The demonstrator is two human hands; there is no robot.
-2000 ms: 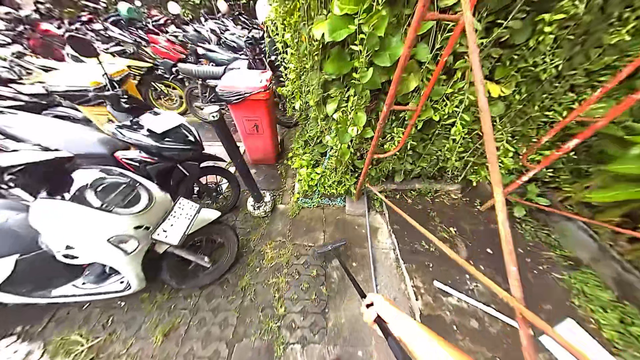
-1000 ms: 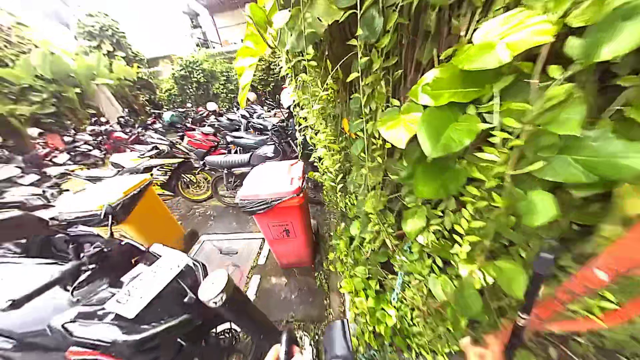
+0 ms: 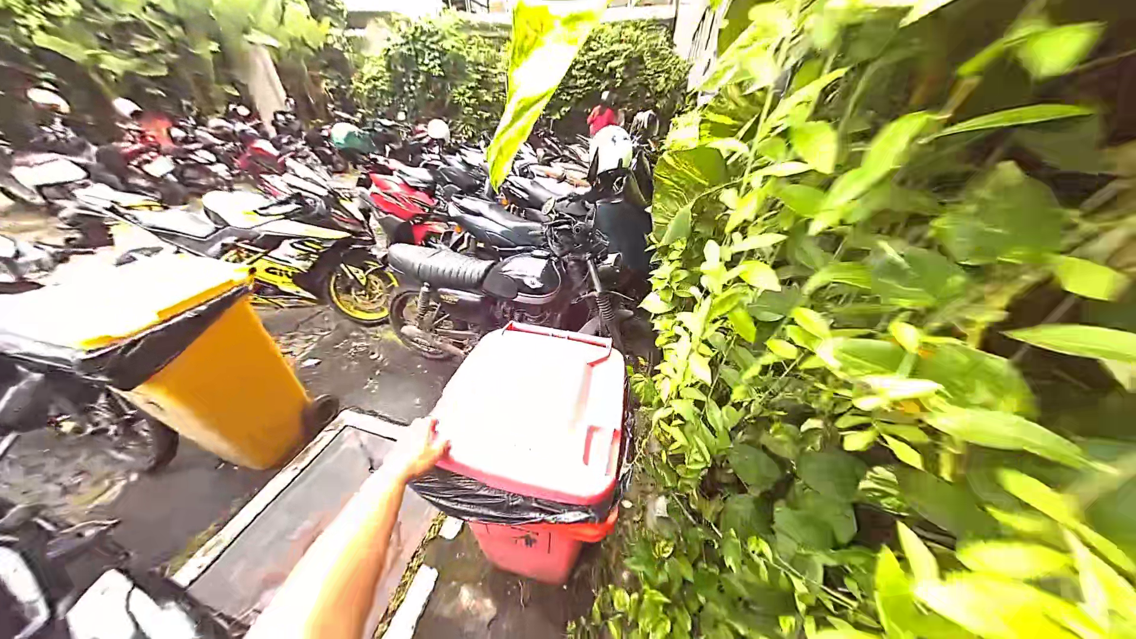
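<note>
My left hand (image 3: pixel 424 449) is at the front left corner of the lid (image 3: pixel 524 408) of a red wheeled bin, its fingers on the lid's edge. The lid lies down over a black bin liner (image 3: pixel 506 499) that sticks out below it all round the front. The bin's red body (image 3: pixel 528 548) bears a dark printed mark. My forearm reaches up from the bottom edge of the view. My right hand is out of view.
A yellow wheeled bin (image 3: pixel 222 382) with a black liner stands at left, beside a framed slab (image 3: pixel 311 524) in the ground. A black motorcycle (image 3: pixel 524 280) is close behind the red bin, with rows of motorcycles beyond. Leafy climbing plants (image 3: pixel 887 355) crowd the right side.
The view has moved up close to the red bin. My left hand has come onto its lid. The hand and dark-handled tool at the right a second ago are out of view.
</note>
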